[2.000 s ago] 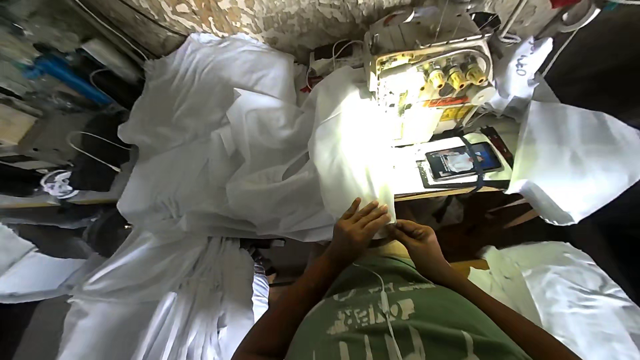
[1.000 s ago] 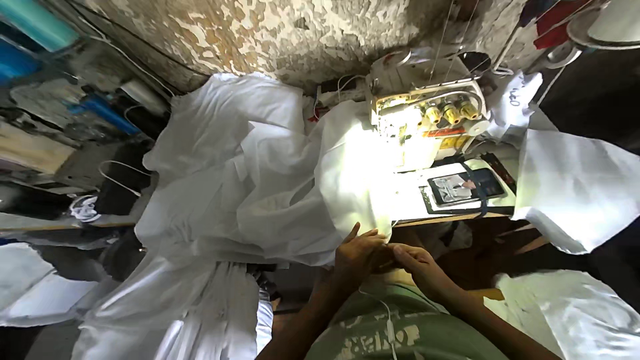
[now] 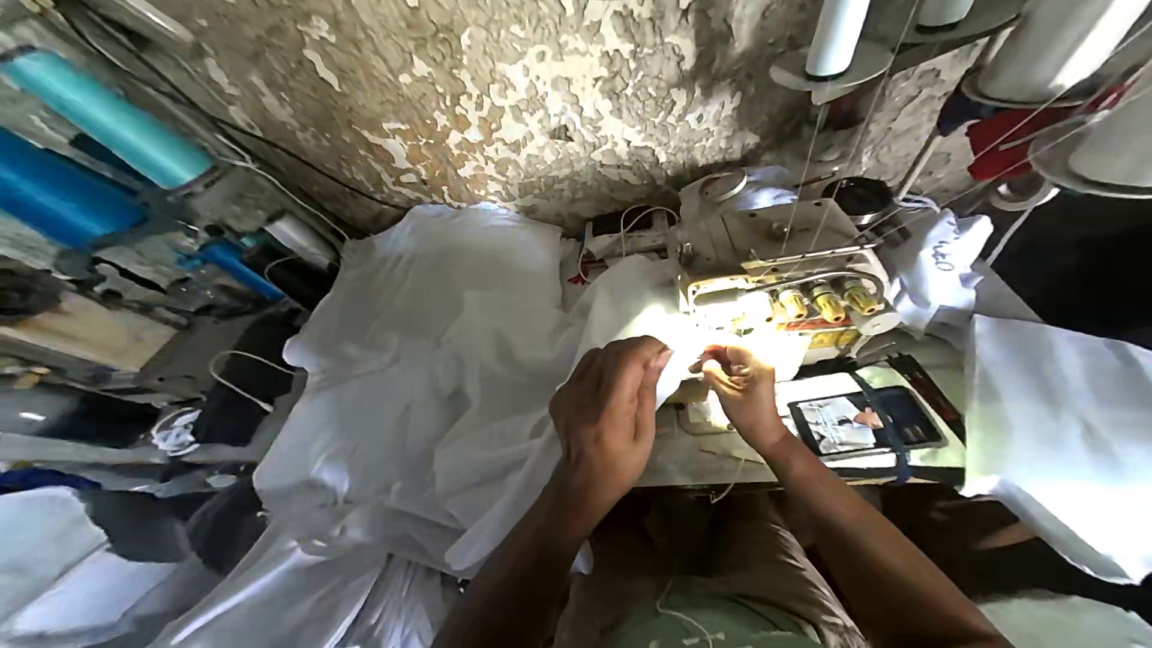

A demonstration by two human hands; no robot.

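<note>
My left hand [image 3: 612, 405] pinches the edge of a white cloth [image 3: 405, 387] in front of the needle area of an overlock sewing machine [image 3: 783, 270]. The cloth spreads over the table to the left and hangs over its front edge. Close by on the right, my right hand [image 3: 742, 382] has its thumb and fingertips together at the cloth's edge; glare hides whether it holds any cloth. The machine's yellow tension dials [image 3: 828, 301] face me, and its lamp lights both sets of fingertips.
A phone [image 3: 864, 421] with a lit screen lies right of my right hand. White cloth [image 3: 1062, 441] hangs at the far right. Thread cones [image 3: 837, 36] stand above the machine, threads running down. Teal and blue rolls [image 3: 117, 117] are at upper left, before a peeling wall [image 3: 504, 99].
Both hands have moved from the table's front edge up to the machine's needle area, the cloth's edge going with my left hand. The view has tilted up.
</note>
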